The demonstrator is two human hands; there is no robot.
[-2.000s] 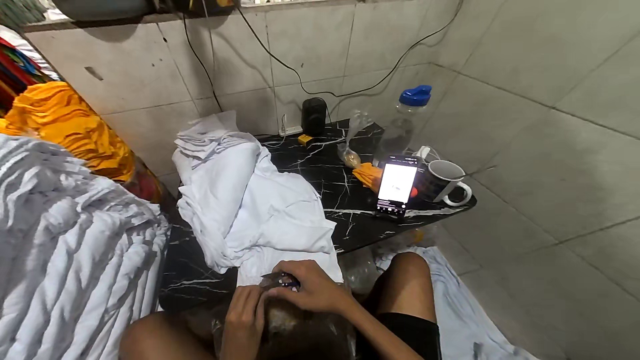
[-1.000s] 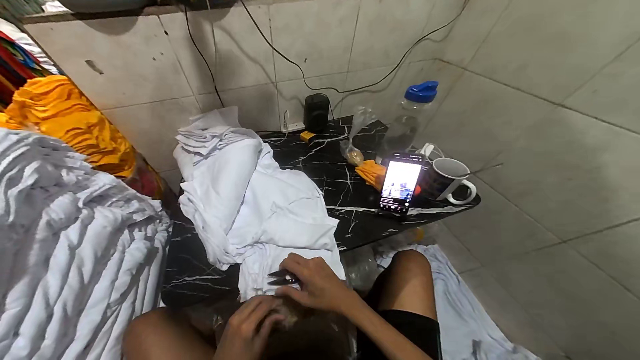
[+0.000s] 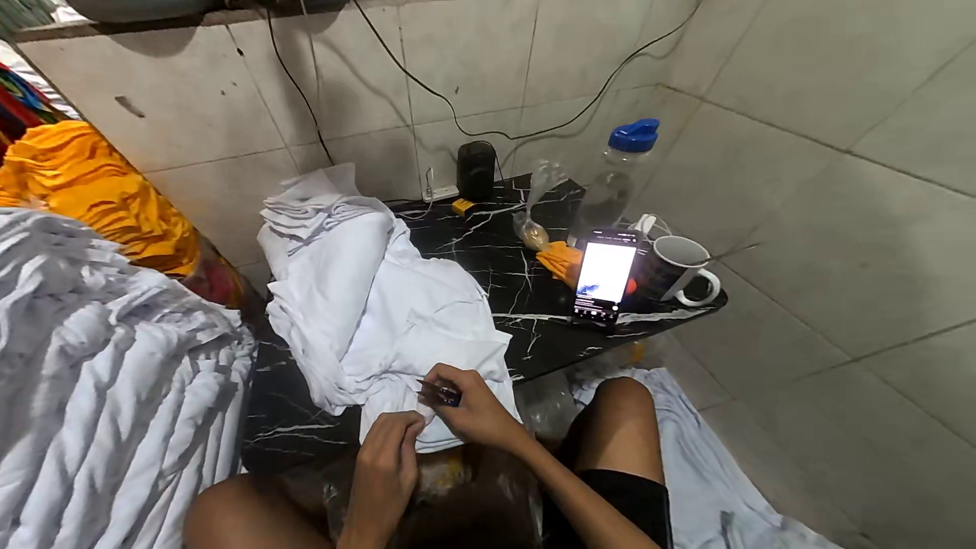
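White fabric pieces point(image 3: 412, 305) lie in a loose, overlapping heap on a black marble-patterned table point(image 3: 297, 412), their near end at the table's front edge. My left hand point(image 3: 387, 457) has its thumb and fingertips closed on the near edge of the cloth. Just right of it, my right hand point(image 3: 465, 404) holds a small dark pointed tool point(image 3: 439, 393), which looks like thread snips, its tips pointing left over the cloth. The fingers hide most of the tool.
A lit phone point(image 3: 605, 278) leans upright before a mug point(image 3: 677, 267) at the right, near a blue-lidded bottle point(image 3: 610, 191). Behind are a black speaker-like device point(image 3: 476, 169) and a knotted plastic bag point(image 3: 534, 221). Stacked white cloth point(image 3: 114, 381) and orange cloth point(image 3: 99, 198) stand left.
My left hand, lower and apart from the right one a second ago, has moved up to the cloth's near edge. The tool remains in my right hand.
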